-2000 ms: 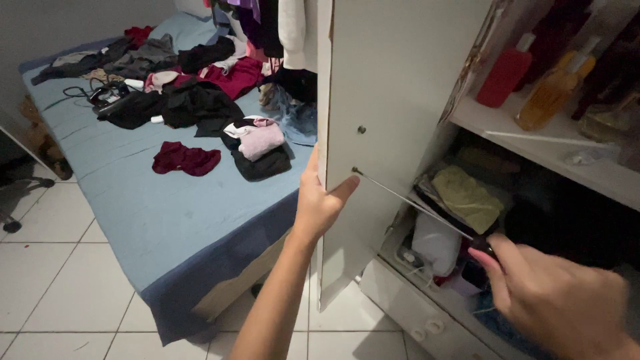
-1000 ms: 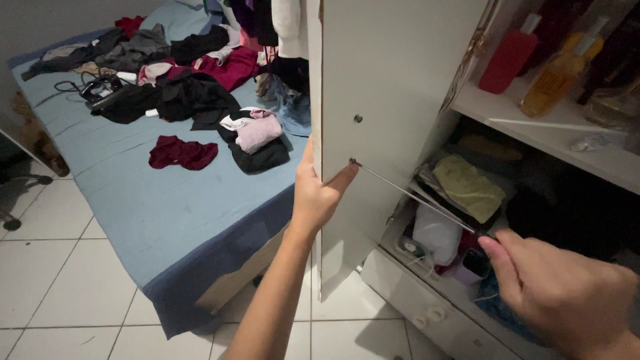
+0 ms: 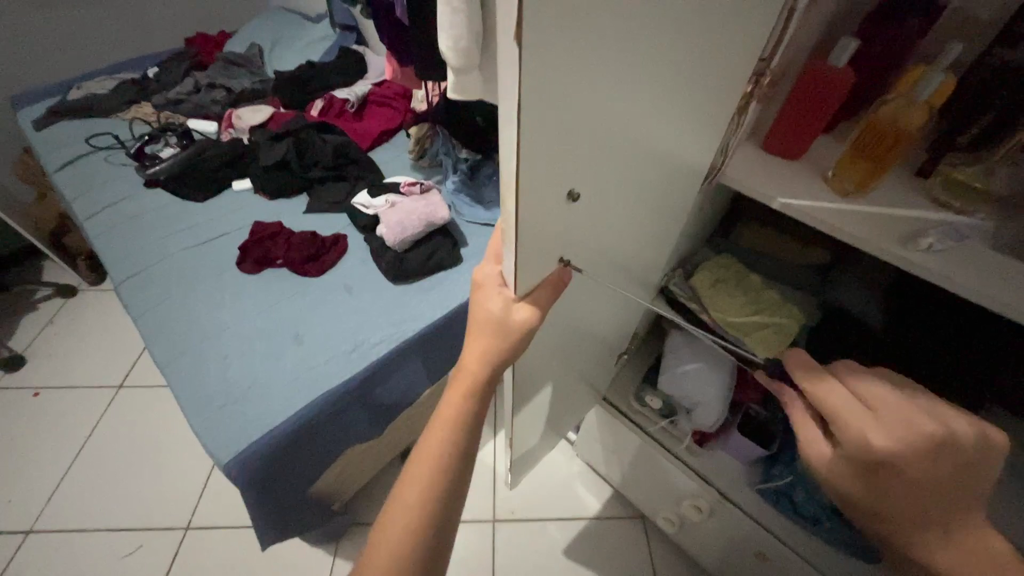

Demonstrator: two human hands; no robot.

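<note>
My right hand [image 3: 888,440] is closed around the dark handle of a long thin screwdriver [image 3: 664,308]. The shaft slants up to the left, and its tip meets the lower screw [image 3: 565,262] on the inner face of a white cabinet door [image 3: 616,120]. A second screw [image 3: 573,194] sits just above it. My left hand [image 3: 512,308] grips the door's edge, with the thumb on the inner face right by the lower screw and the other fingers hidden behind the door.
Right of the door, the cabinet shelf [image 3: 848,224] holds perfume bottles [image 3: 880,148]; folded cloths [image 3: 748,304] lie below, above a drawer [image 3: 664,488]. At left, a bed [image 3: 192,336] carries scattered clothes [image 3: 312,164]. A chair's wheeled base [image 3: 32,320] stands at far left.
</note>
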